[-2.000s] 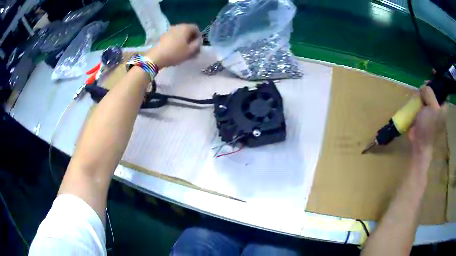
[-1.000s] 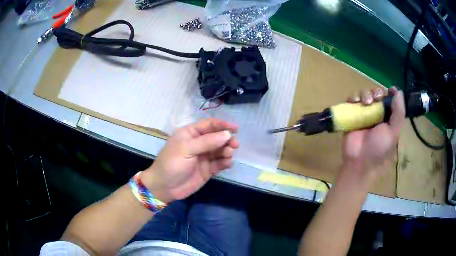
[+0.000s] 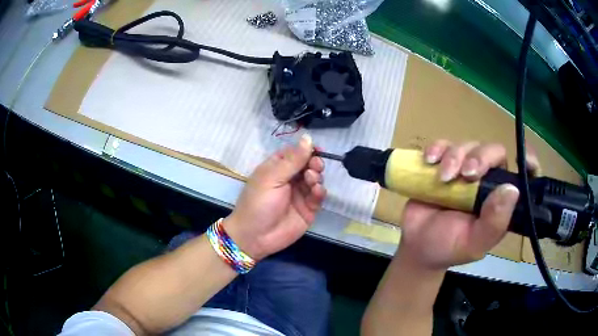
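Note:
My right hand (image 3: 459,203) grips the yellow-and-black electric screwdriver (image 3: 429,184), held level with its bit pointing left. My left hand (image 3: 282,197) has its thumb and forefinger pinched at the bit's tip; whatever is between them is too small to tell. The black fan unit (image 3: 318,88) lies on the white foam sheet just beyond my hands, fan face up, with thin loose wires at its near side. Its thick cable (image 3: 219,52) runs left to a tied loop.
A pile of screws (image 3: 262,19) and the clear screw bag (image 3: 334,26) lie behind the unit. The orange-red air blow gun (image 3: 77,14) is at the far left. Brown cardboard (image 3: 452,111) lies under the foam. The screwdriver's black cord hangs at right.
The screwdriver has moved left, and its bit now meets my left fingertips. My left hand has moved slightly right. The unit still lies on the foam.

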